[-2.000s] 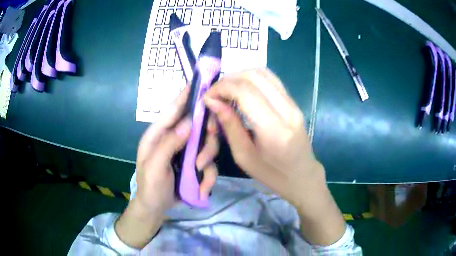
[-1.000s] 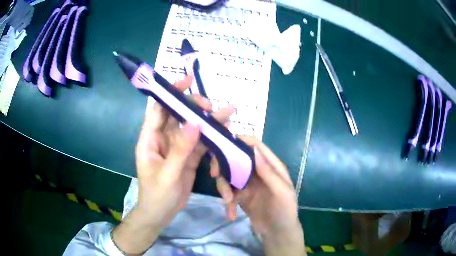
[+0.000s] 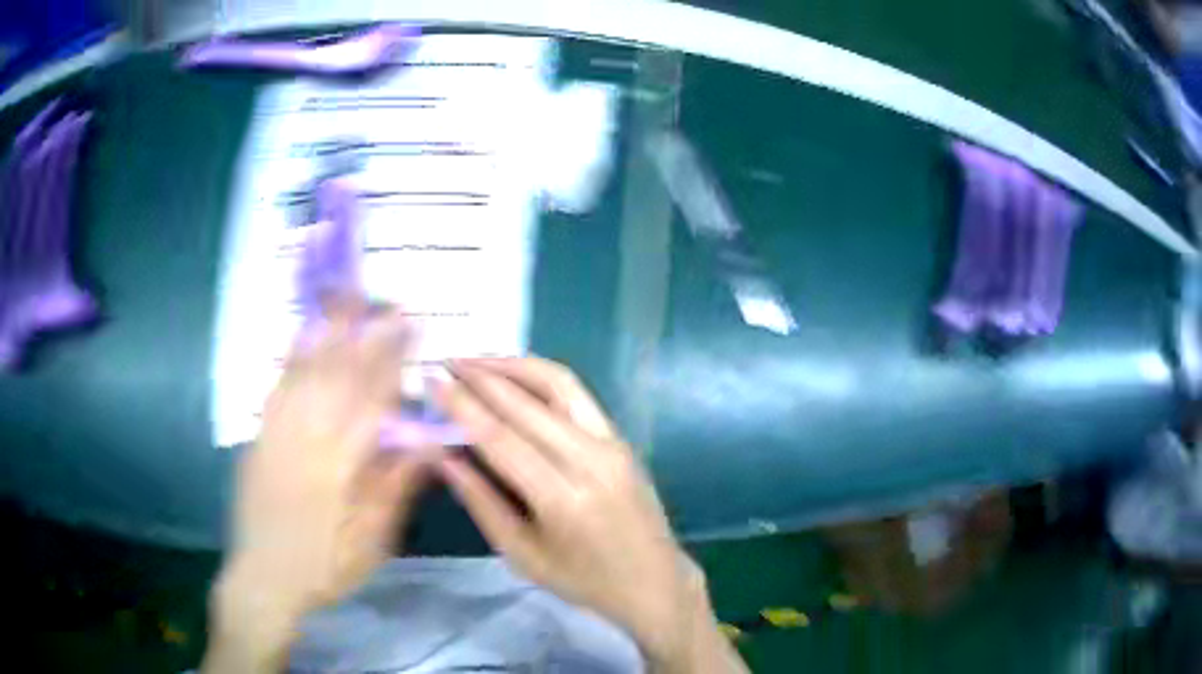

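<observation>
The frame is blurred. A purple pen part [image 3: 425, 432] shows between my hands, mostly hidden by them. My right hand [image 3: 567, 487] has its fingers closed around the right end of this part. My left hand [image 3: 310, 461] covers its left side, and I cannot tell whether it grips it. Another purple pen [image 3: 332, 244] lies on the printed sheet [image 3: 461, 132], its lower end at my left fingertips. A third purple pen [image 3: 310, 53] lies crosswise at the sheet's top edge. A white crumpled cloth [image 3: 580, 145] lies at the sheet's upper right.
A row of purple pens [image 3: 1012, 244] lies at the right and another group [image 3: 46, 237] at the far left. A silver and black knife [image 3: 722, 231] lies right of the bench seam. A pale rail [image 3: 844, 59] curves along the back. Something blue shows at the top left.
The view has swung right, so the bench things sit further left. The pen that was in plain view between my hands is now mostly covered. My left fingers are by the pen on the sheet.
</observation>
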